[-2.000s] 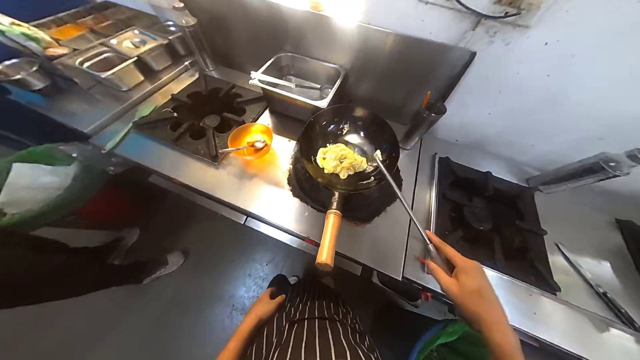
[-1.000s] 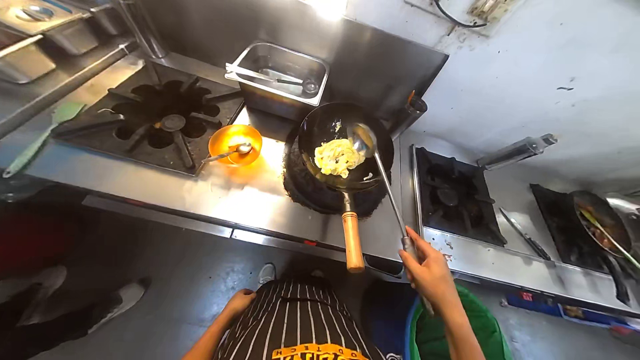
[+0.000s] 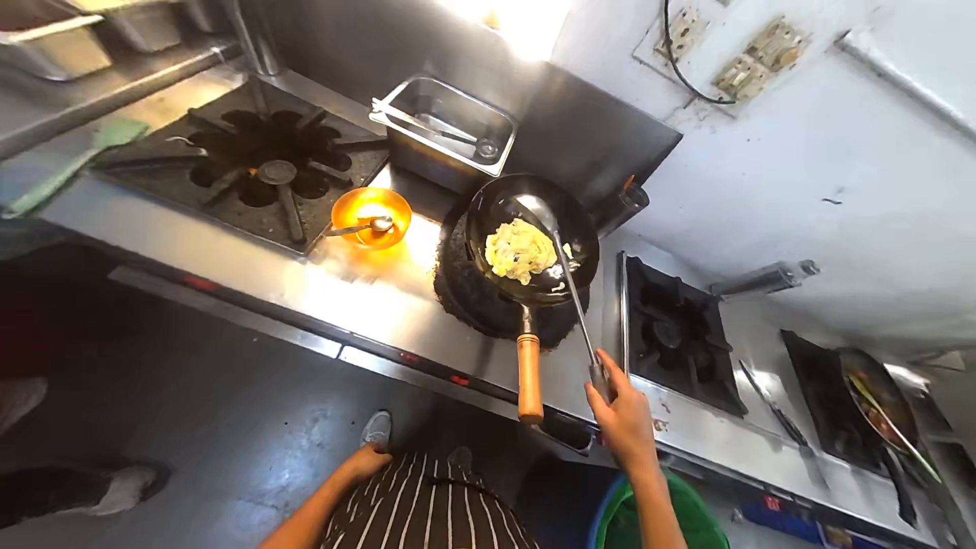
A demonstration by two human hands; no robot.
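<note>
My right hand (image 3: 621, 415) grips the handle of a long metal ladle (image 3: 573, 293), whose bowl rests at the far side of a black wok (image 3: 564, 206). Scrambled egg (image 3: 520, 252) lies in the wok, left of the ladle's shaft. The wok sits on a burner with its wooden handle (image 3: 529, 377) pointing toward me; neither hand touches it. My left hand (image 3: 370, 461) hangs low beside the striped apron (image 3: 427, 503), apart from the counter; its fingers are partly hidden. An orange bowl (image 3: 371, 200) with a metal spoon (image 3: 380, 224) in it stands left of the wok.
A steel container (image 3: 457, 156) with utensils stands behind the wok. Left is a gas burner (image 3: 277, 172) and a green spatula (image 3: 69, 175); right are another burner (image 3: 667, 334), a knife (image 3: 774, 404) and a second pan (image 3: 877, 396). A green-lined bin (image 3: 690, 518) stands below. Another person's foot (image 3: 130, 488) shows lower left.
The ladle's bowl has moved from the wok's right side to its far side, behind the egg. My left hand stays low by the apron. The view has shifted to the right.
</note>
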